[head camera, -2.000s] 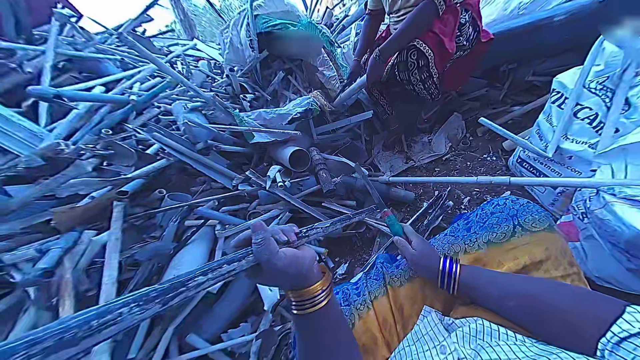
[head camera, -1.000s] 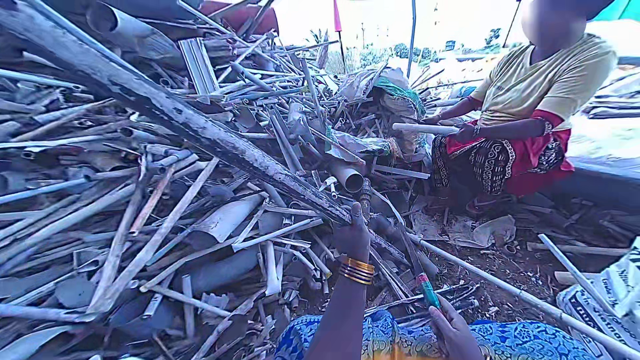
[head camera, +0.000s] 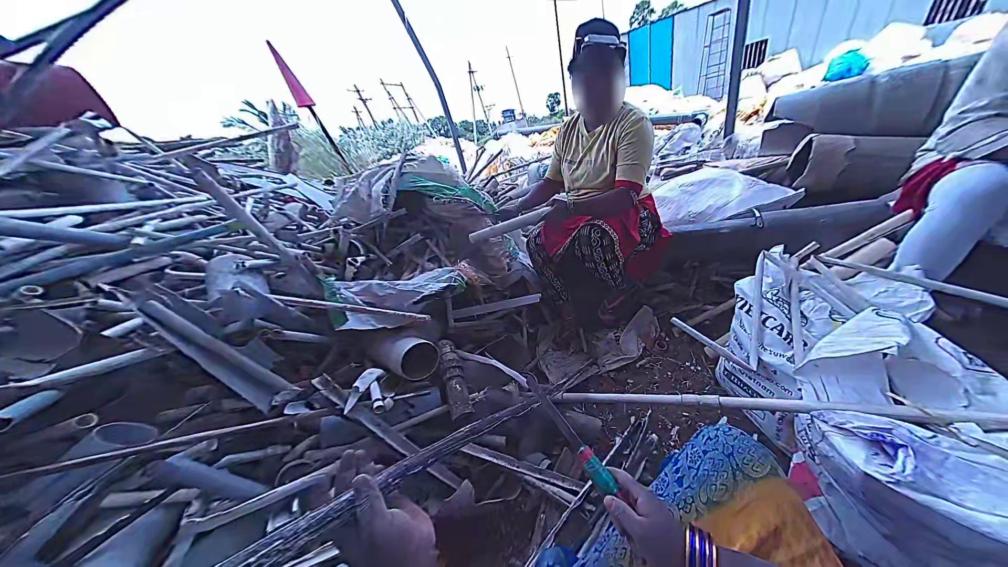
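Note:
My left hand (head camera: 390, 524) is at the bottom centre, against a long dark, weathered strip (head camera: 425, 455) that slants from the lower left up to the middle; its fingers are blurred, and whether they close on the strip cannot be told. My right hand (head camera: 647, 516), with bangles at the wrist, grips the green and red handle of a bladed tool (head camera: 600, 472). Its dark narrow blade points up and left, and its upper part crosses the far end of the strip. Patterned blue and yellow cloth (head camera: 720, 472) covers my lap beside that hand.
A heap of scrap pipes (head camera: 213, 346) fills the left. A long pale pole (head camera: 709, 402) lies across the right, by white woven sacks (head camera: 866, 370) bearing print. Facing me, a seated person (head camera: 602, 165) holds a pale pipe (head camera: 510, 225). Another person's leg (head camera: 957, 216) shows at the right edge.
The dark strip, raised across the upper left one second ago, now lies lower. The view has tilted up since two seconds ago. My right hand still holds the tool.

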